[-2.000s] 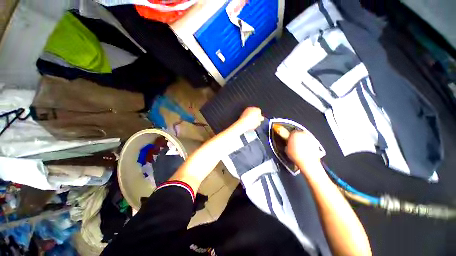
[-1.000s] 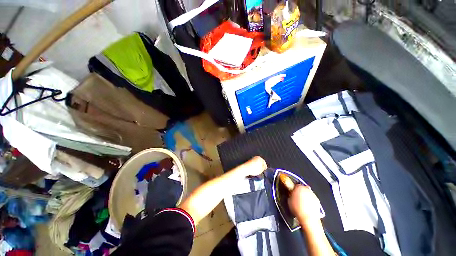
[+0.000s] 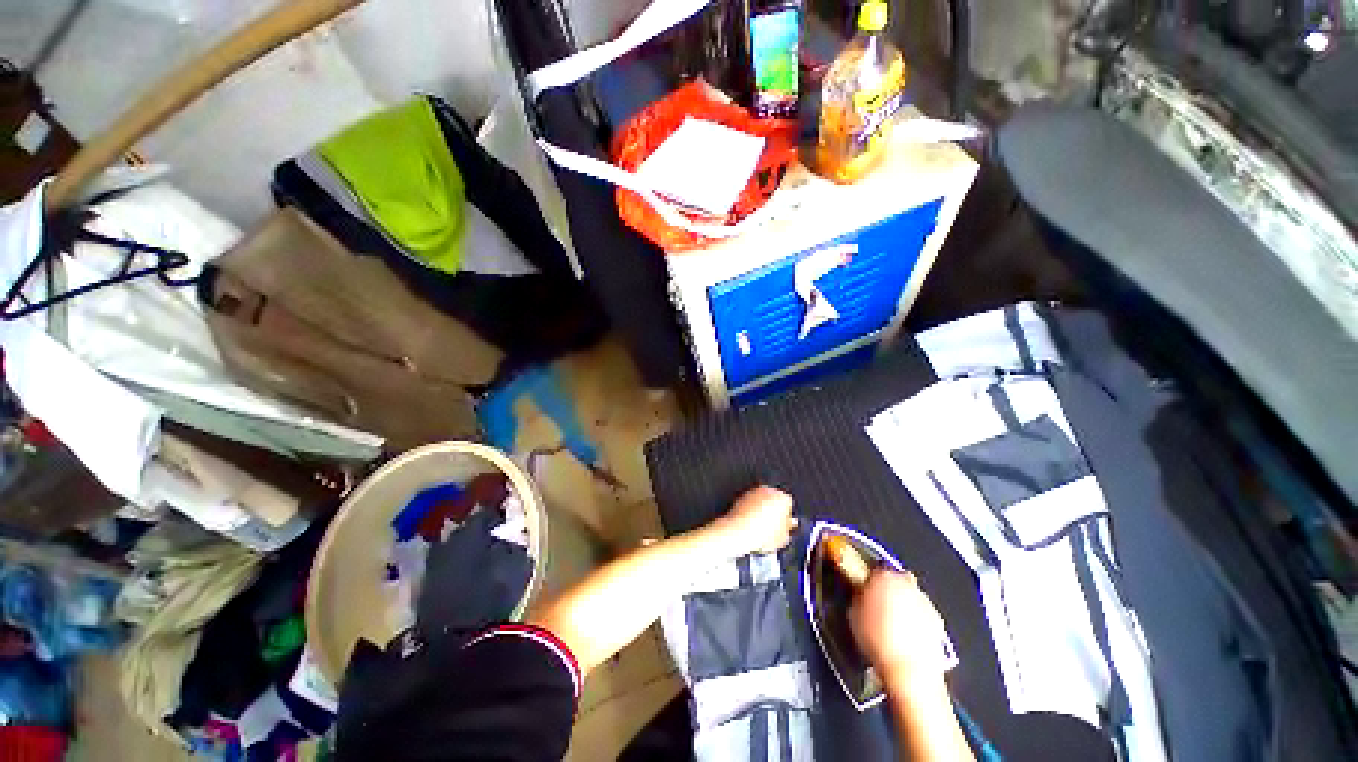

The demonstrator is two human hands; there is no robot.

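Observation:
A grey-and-white garment panel with a dark square patch lies at the near left edge of the black ribbed ironing table. My left hand is closed at the panel's top end; its fingertips are hidden, and I cannot tell if it pinches the cloth. My right hand grips the handle of the steam iron, which rests with its tip pointing away, just right of the white part. More grey-and-white pieces lie on the table's right side.
A blue-drawer cabinet stands beyond the table with a yellow bottle, a red bag and a lit phone. A grey sleeve board is at upper right. A cream scrap bin and hanging clothes are at left.
The view has tilted up, showing more of the cabinet top and sleeve board. My right hand and the iron stay beside the panel; my left hand stays at its top end.

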